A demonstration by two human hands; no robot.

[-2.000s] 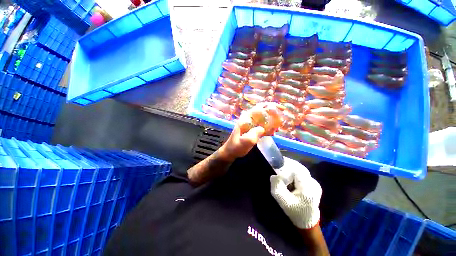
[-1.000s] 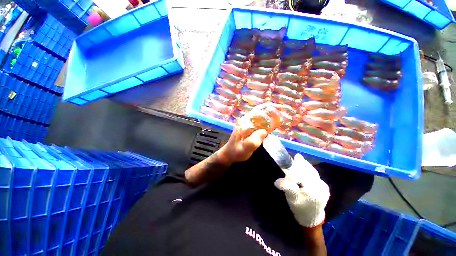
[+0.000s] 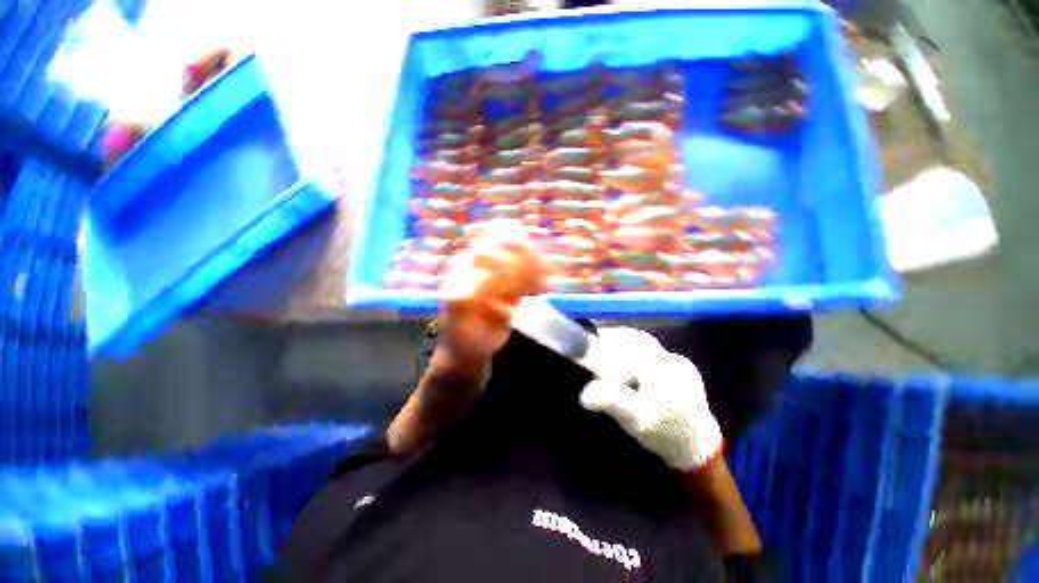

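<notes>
My bare left hand is blurred at the front edge of the blue tray. It is closed around an orange, glossy fish-shaped piece, mostly hidden by the fingers. My right hand, in a white knit glove, holds a whitish syringe by its rear part. The syringe's front end is at my left hand; its tip cannot be seen. The tray holds close rows of fish-shaped pieces, pinkish brown with darker ends, and a short separate dark row at its right.
An empty blue tray stands at the left of the bench. Stacked blue crates are at lower left and lower right. Another syringe and a white translucent plastic item lie right of the main tray. Small pink items are at far left.
The camera view has turned, so the trays appear further left and higher. Both hands also appear further left, still holding the piece and the syringe.
</notes>
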